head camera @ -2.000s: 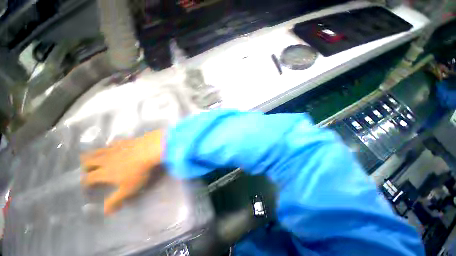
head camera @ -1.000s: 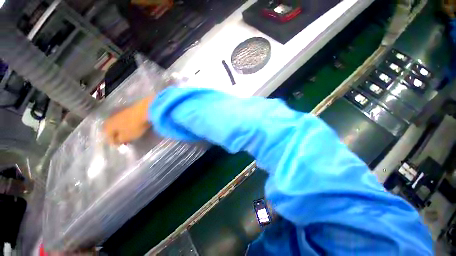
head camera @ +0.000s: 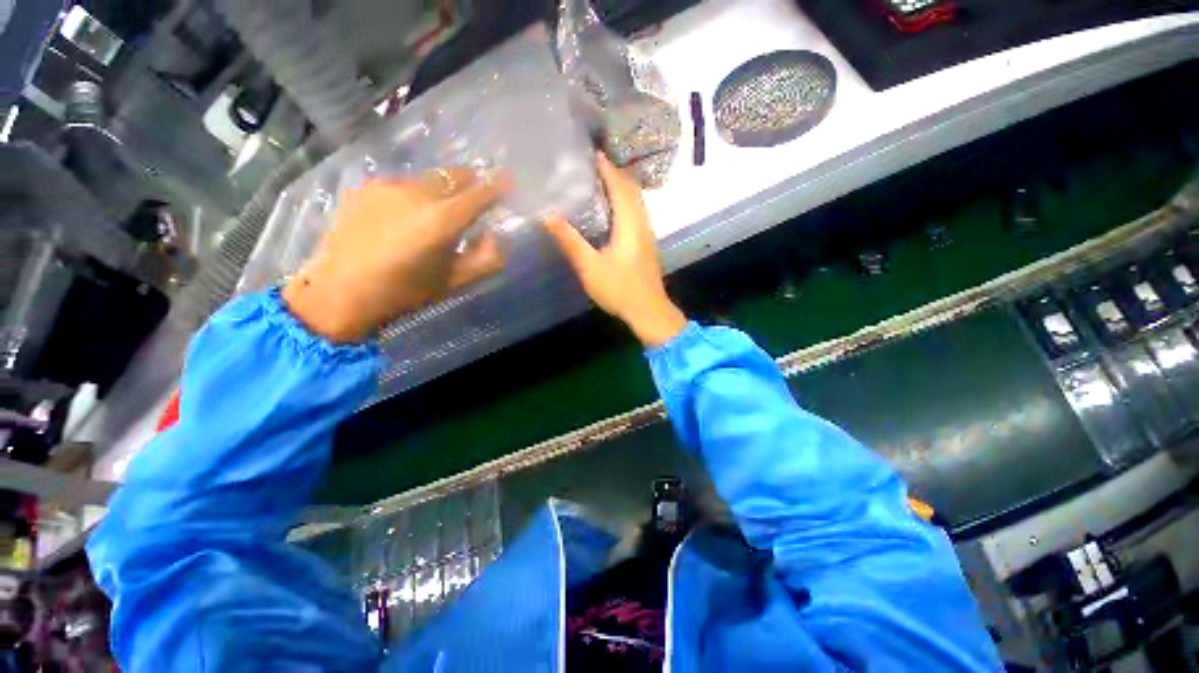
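Observation:
A stack of clear blister trays with crinkled clear plastic [head camera: 506,125] lies at the left end of the white upper shelf, beyond the conveyor. My left hand [head camera: 395,250] is on the stack's near side, fingers bent over the clear plastic. My right hand [head camera: 625,256] is at the stack's right corner, thumb and forefinger spread around the plastic edge. The hands are apart. Whether either hand grips one tray or the loose plastic cannot be told.
The dark green conveyor [head camera: 736,316] carries small parts. Right on the bench, a clear tray [head camera: 1137,394] holds several devices; another tray [head camera: 434,552] lies lower left. A single device [head camera: 668,506] is near my body. A black mat [head camera: 1012,33] bears a red device [head camera: 920,13].
The left hand has come into view at the stack. The right hand has moved from on top of the plastic to its right corner. The view has turned.

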